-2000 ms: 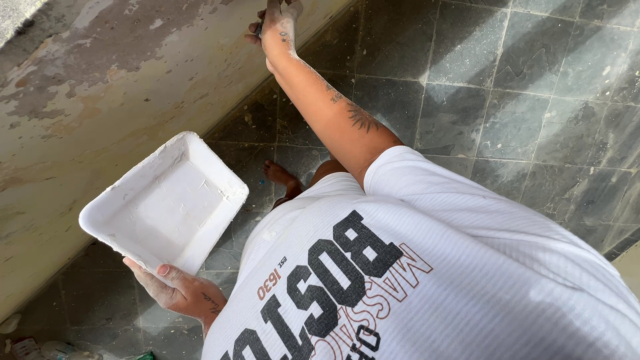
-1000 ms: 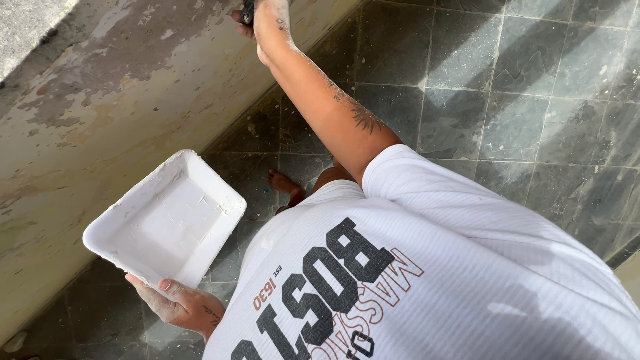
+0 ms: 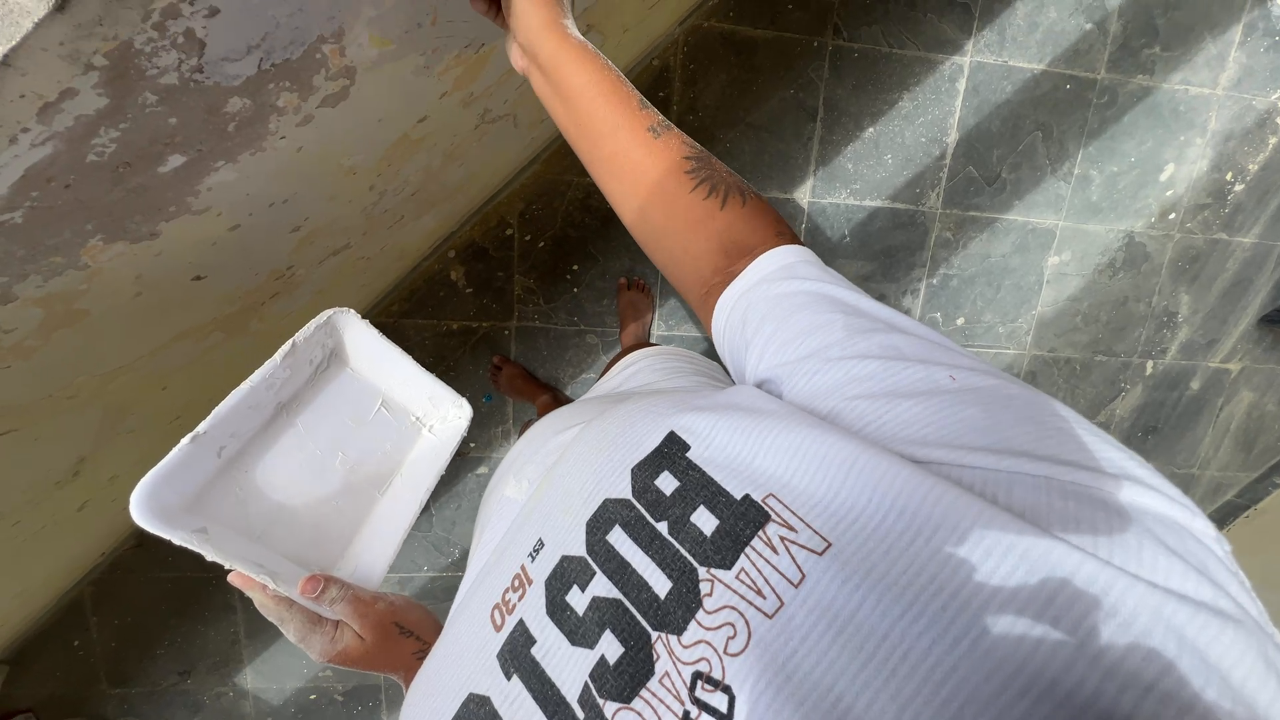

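Observation:
My left hand (image 3: 345,625), dusted with white, grips the near rim of a white plastic tray (image 3: 320,460), thumb on the inner side and fingers beneath. White paste-like residue coats the tray's inside and crusts its rim. The tray is tilted and held above the floor, in front of the wall. My right hand (image 3: 535,30) reaches out to the top edge of the view, close to the wall. Most of its fingers are cut off by the frame, so whatever it holds is hidden.
A wall (image 3: 300,200) with peeling, patchy paint runs along the upper left, with a grey ledge (image 3: 20,20) at the corner. Dark stone floor tiles (image 3: 890,130), speckled white, lie below. My bare feet (image 3: 635,310) stand on them near the wall's base.
Earlier, a dark object showed in my right hand at the top; that hand has moved farther out of view. The tray stays in my left hand. A second foot has come into view.

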